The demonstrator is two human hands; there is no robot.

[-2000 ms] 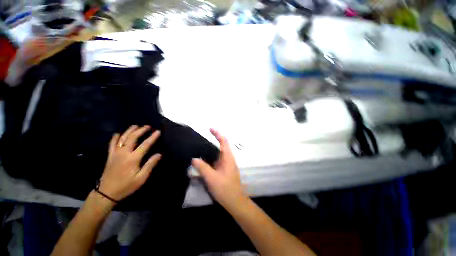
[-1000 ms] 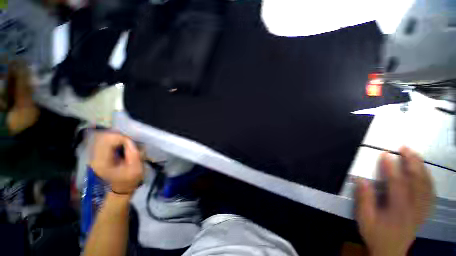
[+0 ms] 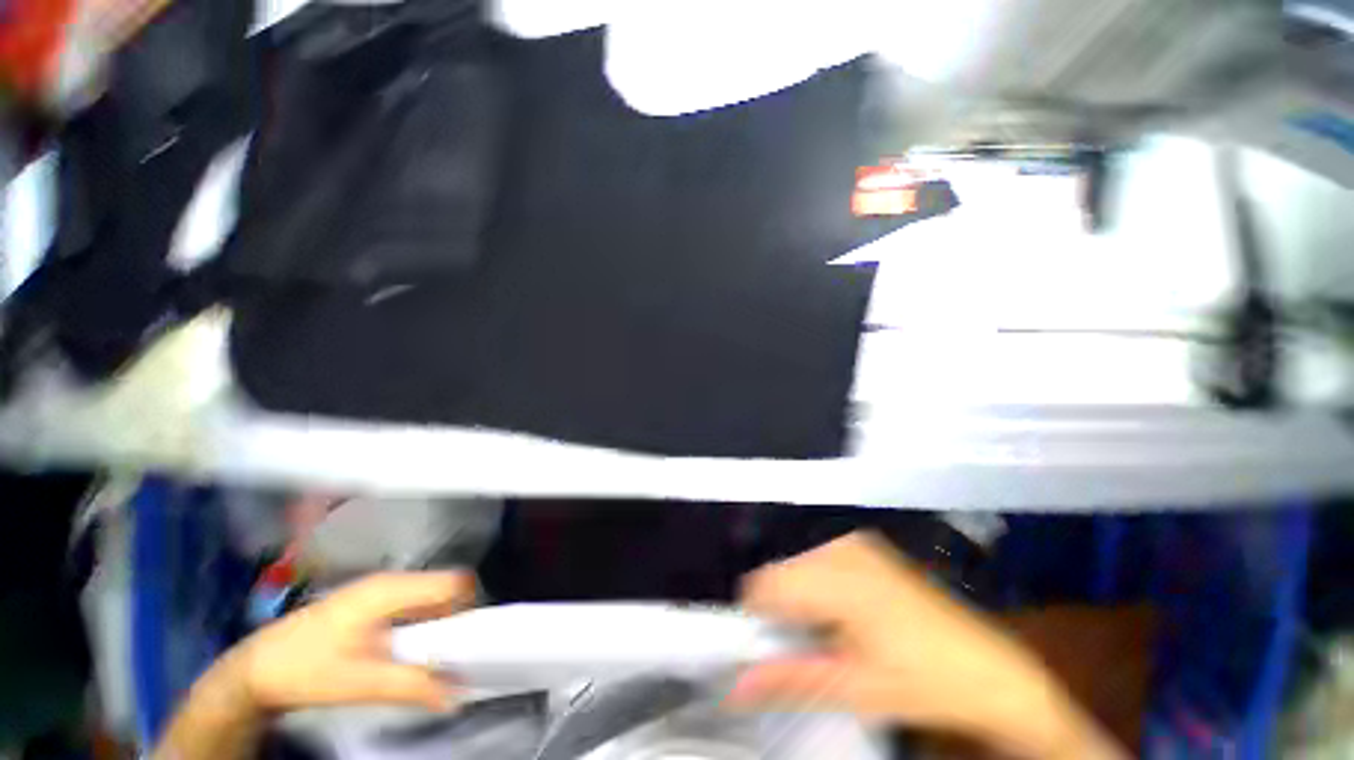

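My left hand [image 3: 349, 646] and my right hand [image 3: 854, 639] grip the two ends of a white bundle of pieces [image 3: 594, 636], low near my lap and below the table edge. Under its pale upper edge, dark parts show; the frame is blurred. A large black garment panel [image 3: 668, 282] lies flat on the table, with a doubled black section on its left part. Its right side reaches a small red-orange spot [image 3: 887, 190] by the machine head. A pointed white corner shows beside it.
The grey-white table edge [image 3: 624, 472] runs across the frame. The sewing machine head [image 3: 1129, 67] is at upper right. Black looped snips [image 3: 1244, 349] lie right of the needle area. A pile of black pieces [image 3: 119, 193] is at left. Blue crate parts [image 3: 1277, 624] show below.
My hands have come together low at the lap and taken hold of the white bundle. The view has turned, so the black panel appears further left and level.
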